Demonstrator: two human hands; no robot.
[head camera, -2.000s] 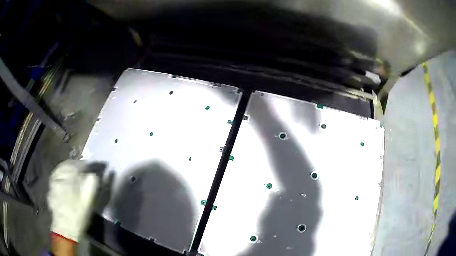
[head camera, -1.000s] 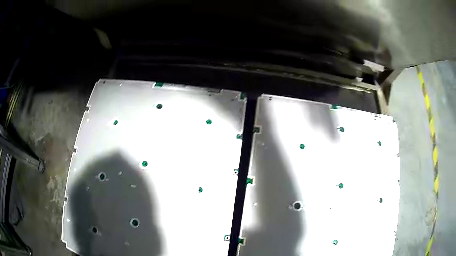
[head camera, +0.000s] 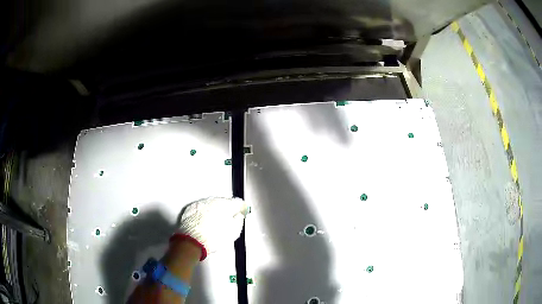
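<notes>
Two large flat white panels lie side by side, with a dark gap between them. The left white panel (head camera: 160, 178) and the right white panel (head camera: 392, 172) carry scattered green-ringed holes. My left hand (head camera: 213, 222), in an off-white knit glove with a red cuff and a blue wristband, is over the left panel's inner edge. Its fingertips reach the gap and the right panel's left edge. The fingers look bent together; whether they grip an edge is not clear. My right hand is not in view.
A dark base or frame (head camera: 321, 88) runs behind the panels, with a pale metal post (head camera: 413, 71) at its right corner. Yellow-black tape (head camera: 494, 110) marks the grey floor on the right. Dark metal bars (head camera: 24, 222) stand at the left edge.
My left hand, at the lower left two seconds ago and absent one second ago, is now at the gap between the panels. The camera view has shifted, so the panels sit differently in the picture.
</notes>
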